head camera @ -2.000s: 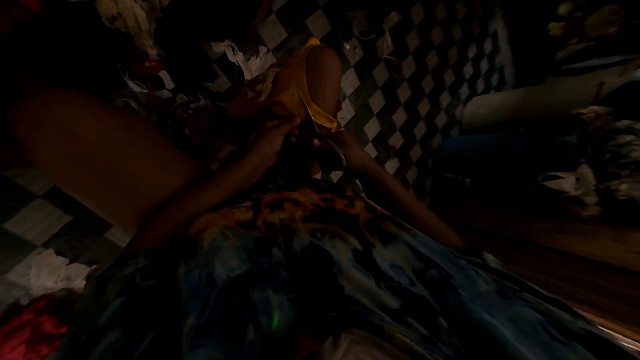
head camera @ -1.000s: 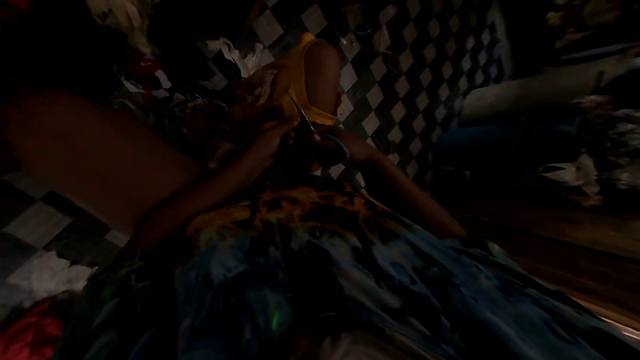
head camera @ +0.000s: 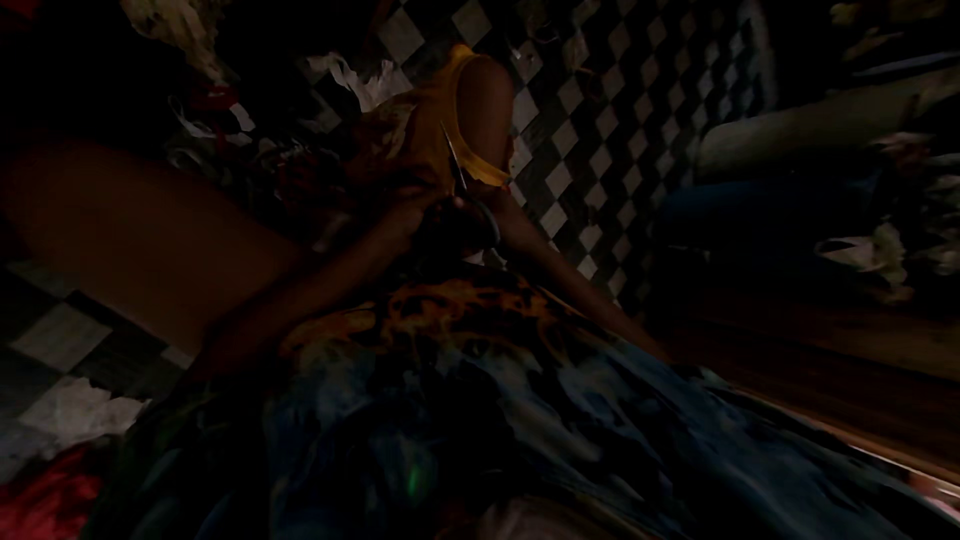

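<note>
The view is very dark. My right hand (head camera: 480, 217) is closed round the handles of a pair of scissors (head camera: 456, 161), whose blades point up and away over the fabric. Just left of it, my left hand (head camera: 420, 206) grips the lower edge of a yellow-orange fabric piece (head camera: 442, 112) with a darker patterned part. The fabric lies over my raised knee or leg, part of which shows through its curved opening. Most fingers of both hands are lost in shadow.
Patterned blue and orange cloth (head camera: 450, 375) covers my lap. Scraps (head camera: 367, 82) lie on the checkered floor (head camera: 592, 150). Rolled materials (head camera: 780, 142) lie at right beside a wooden surface (head camera: 810, 330). Red fabric (head camera: 52, 491) is at lower left.
The scissor blades show more plainly over the yellow-orange fabric than two seconds ago. Both hands stay close together in nearly the same place.
</note>
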